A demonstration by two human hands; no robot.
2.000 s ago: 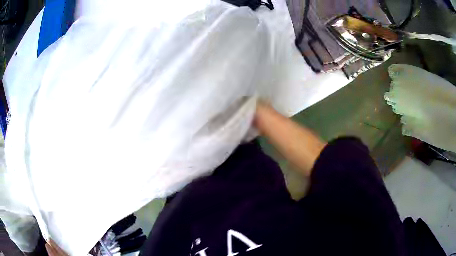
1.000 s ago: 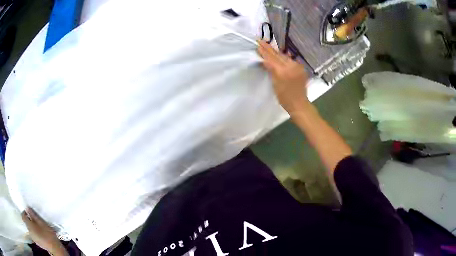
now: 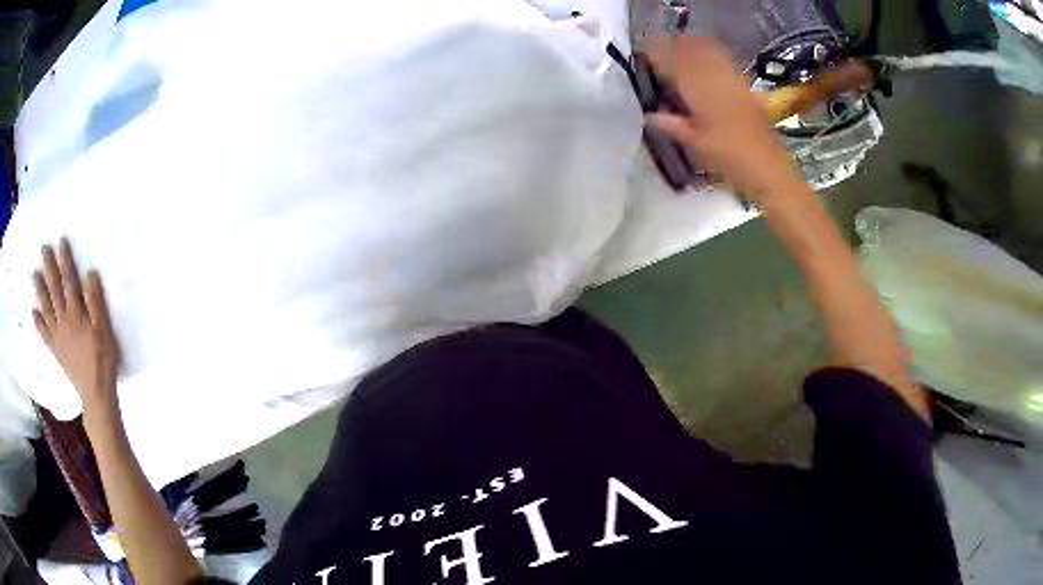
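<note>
The white skirt point(image 3: 377, 171) lies spread over the pressing table, softly wrinkled at its near right edge. My left hand point(image 3: 76, 320) lies flat on the cloth at the left, fingers spread, holding nothing. My right hand point(image 3: 715, 114) is blurred, over the grey pad point(image 3: 749, 29) just left of the steam iron; its fingers' grip cannot be made out. The iron point(image 3: 818, 91) rests on the pad with its yellow-brown handle showing, partly behind my right hand and forearm. A dark strap-like thing point(image 3: 666, 149) lies at the pad's left edge beside my right hand.
The white table cover point(image 3: 675, 223) shows at the near right edge. A pale plastic bag point(image 3: 955, 303) is at the right, beyond the green-grey floor. A brown basket point(image 3: 71, 463) is at the lower left. A white-wrapped hose point(image 3: 944, 59) runs right from the iron.
My right hand has left the skirt's upper right edge and moved right, over the pad near the iron. My left hand has moved up from the lower left edge onto the cloth, now flat.
</note>
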